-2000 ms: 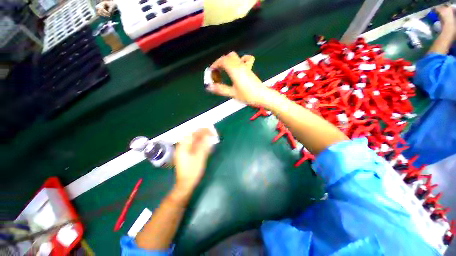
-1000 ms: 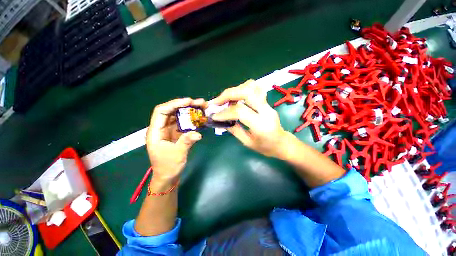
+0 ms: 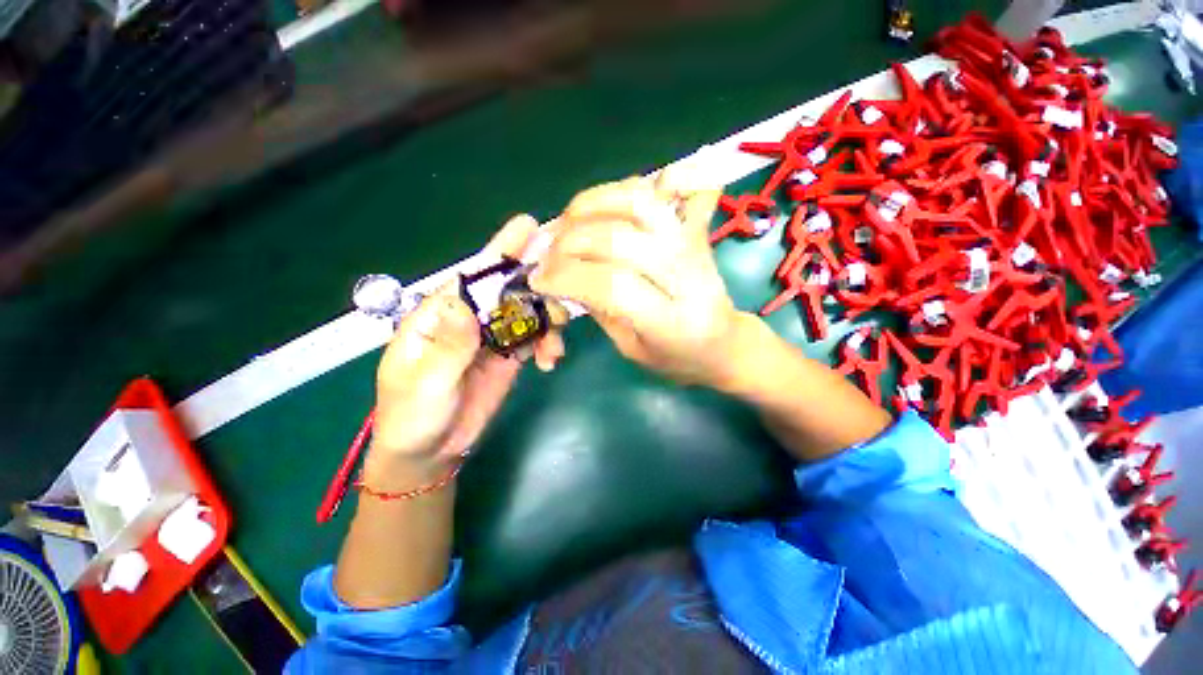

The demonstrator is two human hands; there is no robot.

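Note:
A small black device unit (image 3: 512,311) with gold and white innards showing is in my left hand (image 3: 442,363), gripped by thumb and fingers near the middle of the view. My right hand (image 3: 640,277) is close beside it, its fingertips at the unit's upper right edge. A dark thin piece shows by those fingertips; whether it is separate from the unit is hard to tell. Some white sheet shows behind the fingers.
A big pile of red spring clamps (image 3: 924,224) lies to the right. Clamped units (image 3: 1121,442) line a white tray (image 3: 1042,508). A bottle top (image 3: 377,294) stands behind my left hand. A red pen (image 3: 346,468) and red tray (image 3: 218,508) are left. Dark green belt (image 3: 620,106) runs beyond the rail.
My right hand first reached over the belt, then came to my left hand, which now holds the open unit. Since the last frame, the unit has turned in my left hand.

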